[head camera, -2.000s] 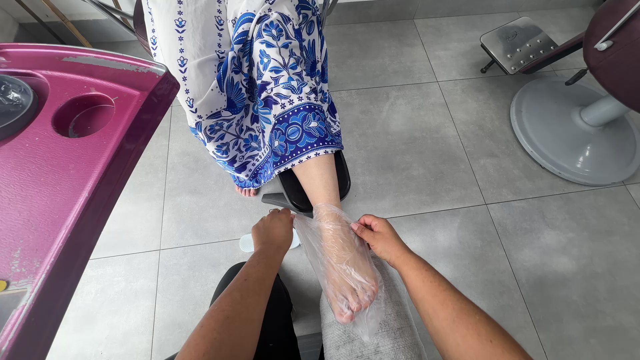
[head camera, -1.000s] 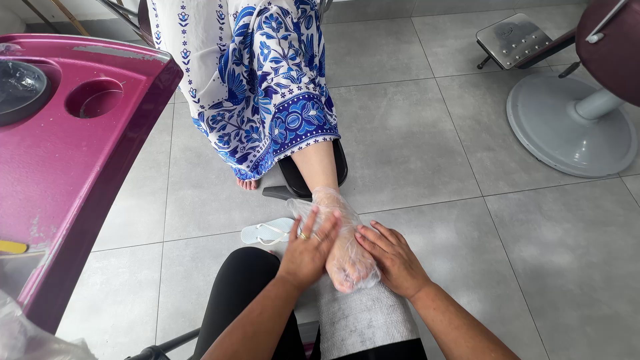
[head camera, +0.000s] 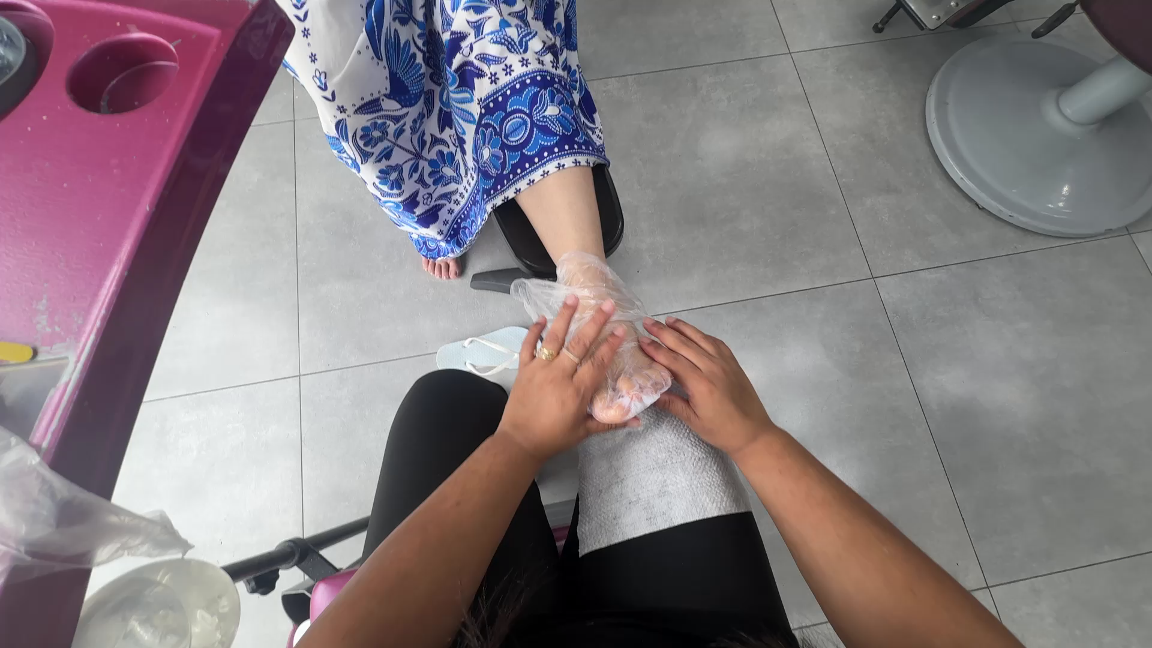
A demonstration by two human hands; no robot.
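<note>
Another person's foot [head camera: 621, 360], wrapped in a clear thin plastic bag [head camera: 594, 283], rests on a white textured towel [head camera: 661, 490] laid over my right thigh. My left hand [head camera: 562, 387] lies on the left side of the foot, its fingers spread over the plastic; two rings show on it. Against the other side of the foot rests my right hand [head camera: 706, 382], fingers slightly apart. Neither hand pinches the bag. The bag's loose upper edge bunches around the ankle, below the hem of a blue and white patterned garment [head camera: 531, 121].
A magenta tray table [head camera: 117, 216] with round wells stands at the left, a yellow-handled item [head camera: 16, 352] on it. Below are a crumpled plastic bag [head camera: 72, 522] and a clear bowl [head camera: 162, 603]. A flip-flop [head camera: 481, 351], a black footrest [head camera: 612, 216] and a grey pedestal base [head camera: 1035, 135] stand around.
Two seconds ago both hands held the bag's edges out at the ankle; now they lie flat against the wrapped foot. The plastic sits closer around the toes.
</note>
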